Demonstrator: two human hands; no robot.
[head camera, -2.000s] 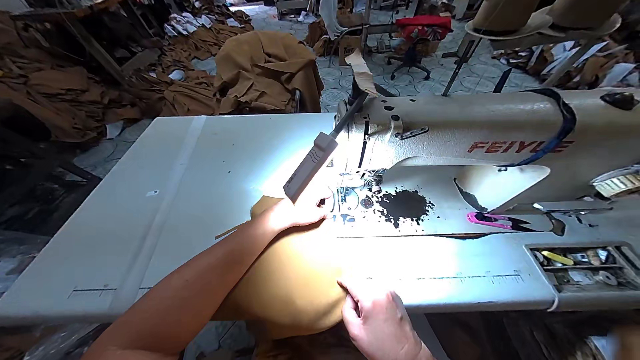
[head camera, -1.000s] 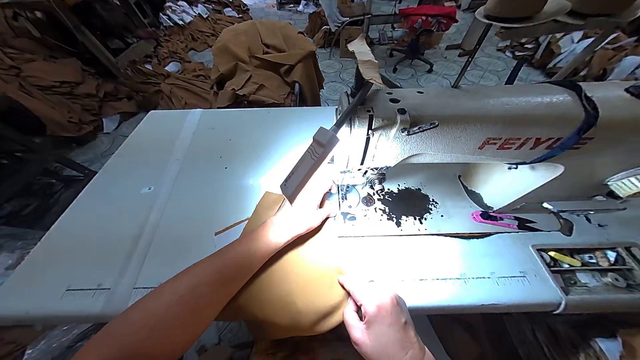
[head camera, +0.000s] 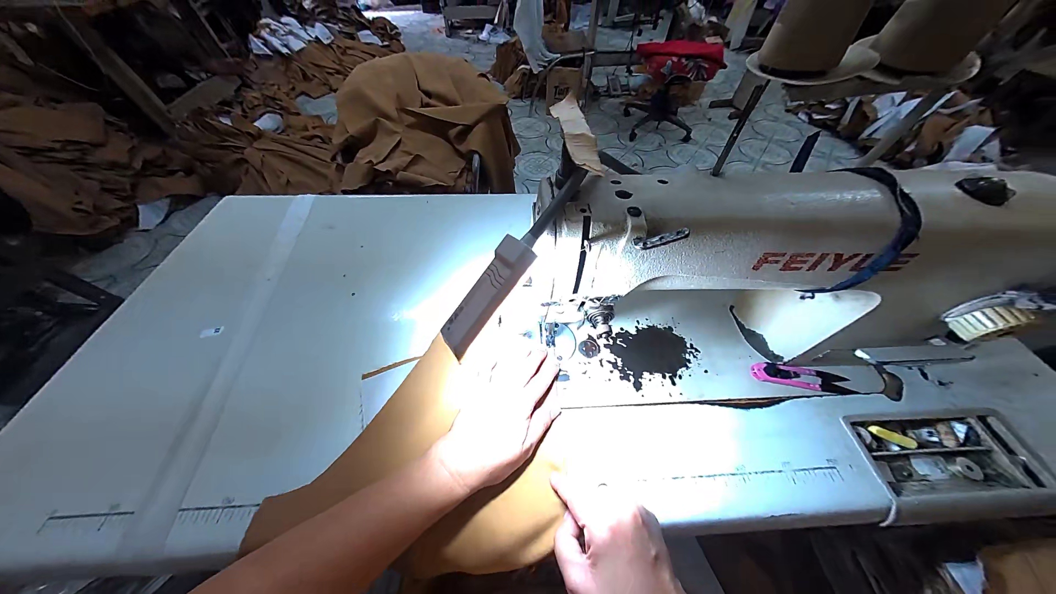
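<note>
My left hand (head camera: 507, 412) lies flat on a tan fabric piece (head camera: 388, 429), its fingertips just left of the presser foot (head camera: 551, 330) of a Feiyue sewing machine (head camera: 709, 239). At the table's front edge my right hand (head camera: 615, 536) pinches the right edge of the same fabric between thumb and forefinger. The fabric hangs over the front edge in a fold. Above my left hand, a lit lamp (head camera: 488, 293) on a dark stem throws glare that washes out the needle area.
Pink thread snips (head camera: 796, 377) lie under the machine arm, right of a dark patch (head camera: 654, 353). A recessed tray (head camera: 932, 450) holds bobbins and small parts. A brush (head camera: 994, 318) rests at the right. Brown fabric (head camera: 421, 115) is heaped behind the table (head camera: 247, 330). Thread cones (head camera: 813, 37) stand above.
The fabric under my left hand has shifted and now spreads farther left across the table's front edge. My left hand has flattened beside the presser foot. My right hand still grips the edge.
</note>
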